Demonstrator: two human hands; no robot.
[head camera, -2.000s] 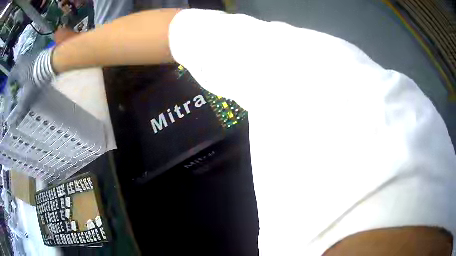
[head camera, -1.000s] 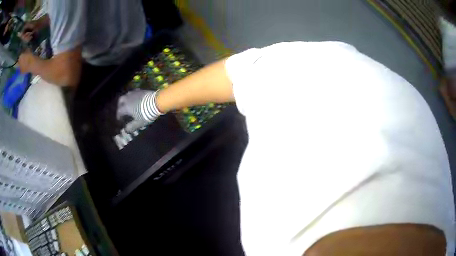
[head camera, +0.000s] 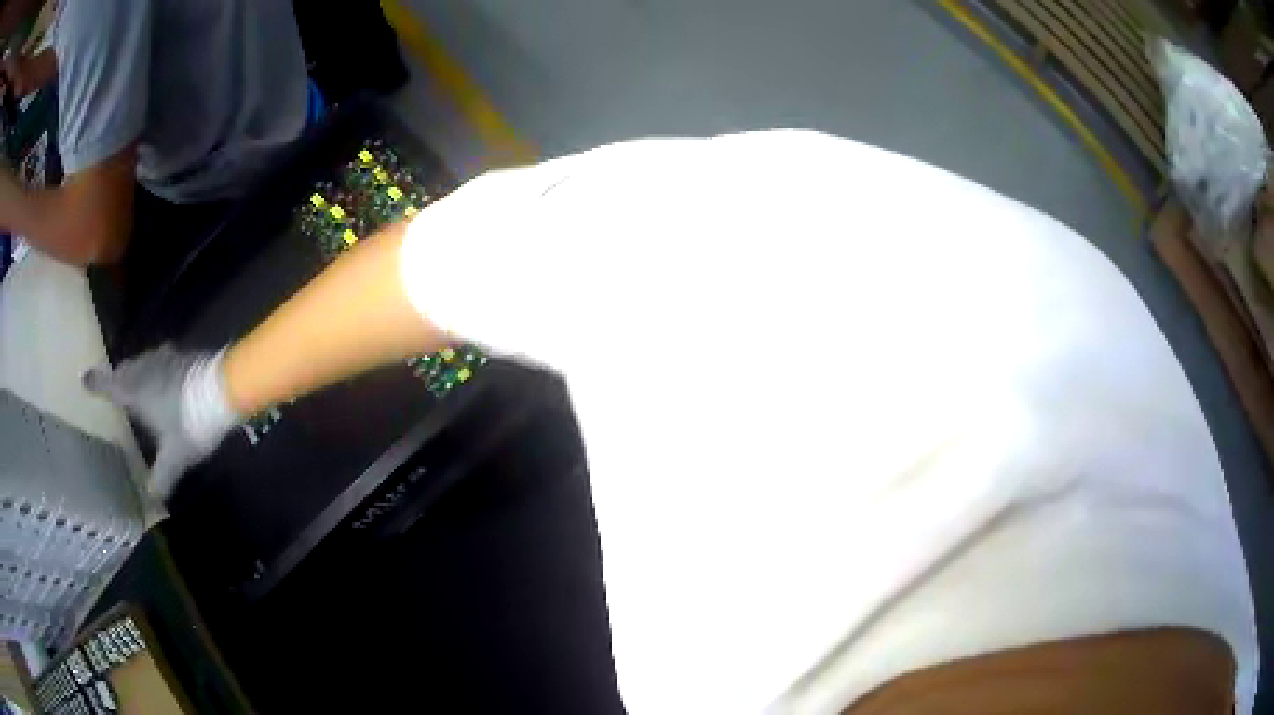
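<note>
My right hand, in a grey knitted glove with a pale cuff, reaches over the left edge of the black case. Its fingers are spread beside the stacked white housings, and I see nothing held in it. Green circuit boards with yellow blocks lie on the case, partly hidden by my arm. My left hand is not in view; only bare skin below a white sleeve shows at the bottom edge.
A person in a grey shirt works at the upper left. The parts tray is cut off at the lower left. A white surface lies behind the housings. Slatted wood and a shiny plastic bag are at the upper right.
My right hand has moved from the stacks to over the case, then left towards its edge. The view has shifted, showing more of the other person and bringing the plastic bag into sight.
</note>
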